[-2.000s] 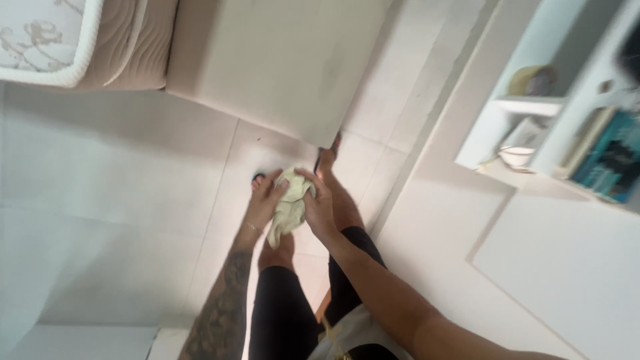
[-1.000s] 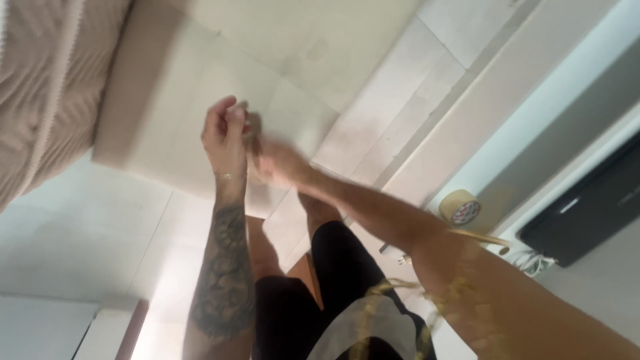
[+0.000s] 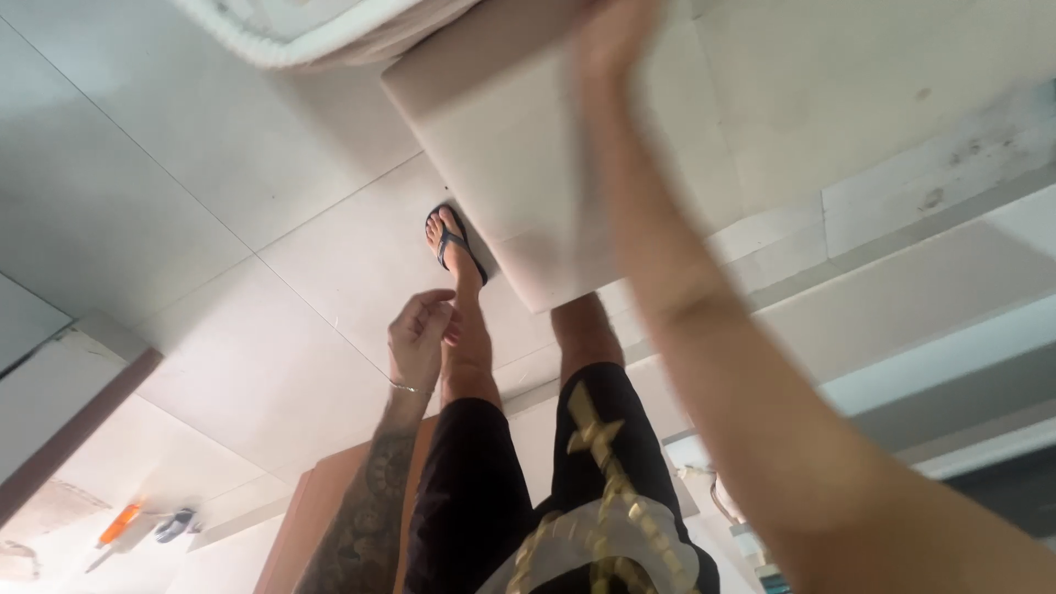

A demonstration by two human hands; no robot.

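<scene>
My left hand [image 3: 422, 338], with a thin bracelet at the wrist, hangs in front of my shin. Its fingers are loosely curled, and nothing shows in it. My right arm stretches up and forward over a pale upholstered base or board [image 3: 511, 157]. My right hand [image 3: 615, 37] is blurred at the top edge, its fingers partly cut off, so what it touches cannot be told. A gold chain with a pendant [image 3: 598, 433] dangles in front of my black shorts.
A quilted mattress edge [image 3: 305, 45] lies at the top. My foot in a dark flip-flop [image 3: 454, 243] stands on the tiled floor beside the pale base. A brown wooden panel [image 3: 318, 503], an orange object [image 3: 121, 524] and a white shelf unit [image 3: 949, 346] are around me.
Two seconds ago both hands held a pale cloth; it is not seen now. The hands, close together one second ago, are now apart, with the right one reaching forward. The view has swung.
</scene>
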